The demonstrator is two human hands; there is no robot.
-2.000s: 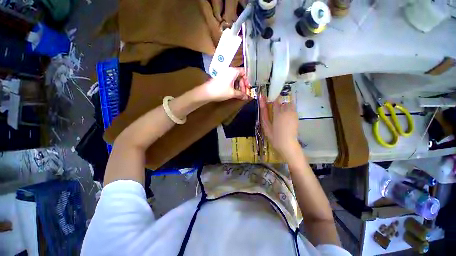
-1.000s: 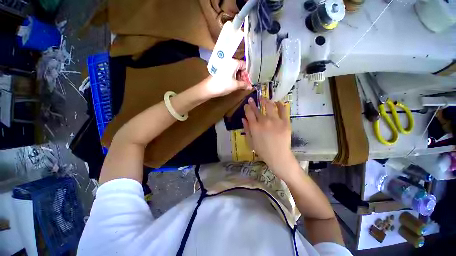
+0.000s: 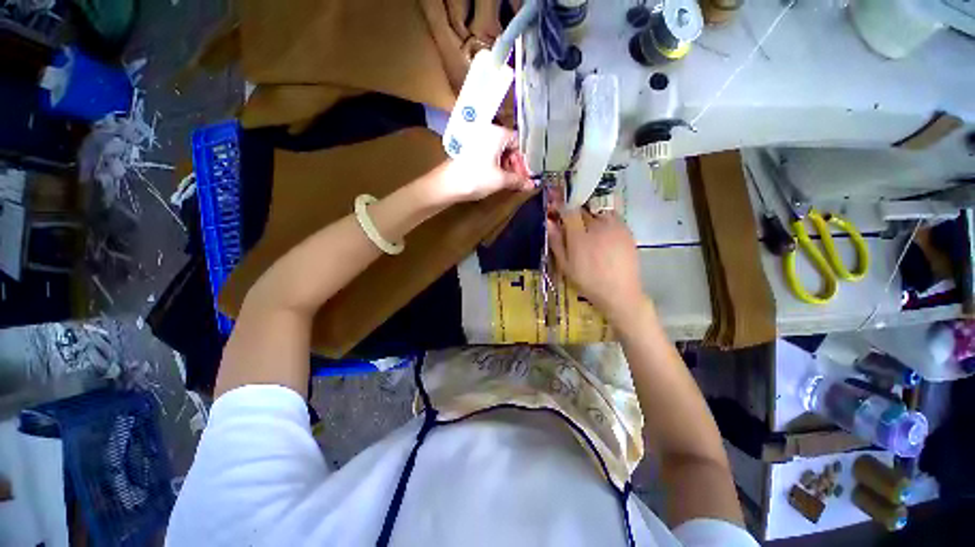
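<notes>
A brown fabric panel [image 3: 364, 198] lies left of the needle with a dark fabric piece [image 3: 511, 241] at its right edge. My left hand [image 3: 483, 171] is at the panel's edge, left of the needle area, fingertips pinched on the fabric. My right hand [image 3: 599, 254] is just right of the needle, its fingertips by a thin shiny dark strip [image 3: 550, 280] that runs down over yellow tape [image 3: 516, 308]. The white sewing machine head [image 3: 594, 134] partly hides the right fingertips. The presser foot and needle are too small to make out.
A white lamp or switch unit [image 3: 478, 105] hangs over my left hand. Brown fabric strips [image 3: 732, 251] and yellow-handled scissors [image 3: 813, 256] lie to the right. A blue basket [image 3: 217, 214] stands at left under fabric. A side shelf at lower right holds small brown rolls [image 3: 879, 491].
My right hand has moved right, off the dark fabric piece, and the shiny strip shows again. My left hand stays at the panel's edge. The whole view has shifted slightly.
</notes>
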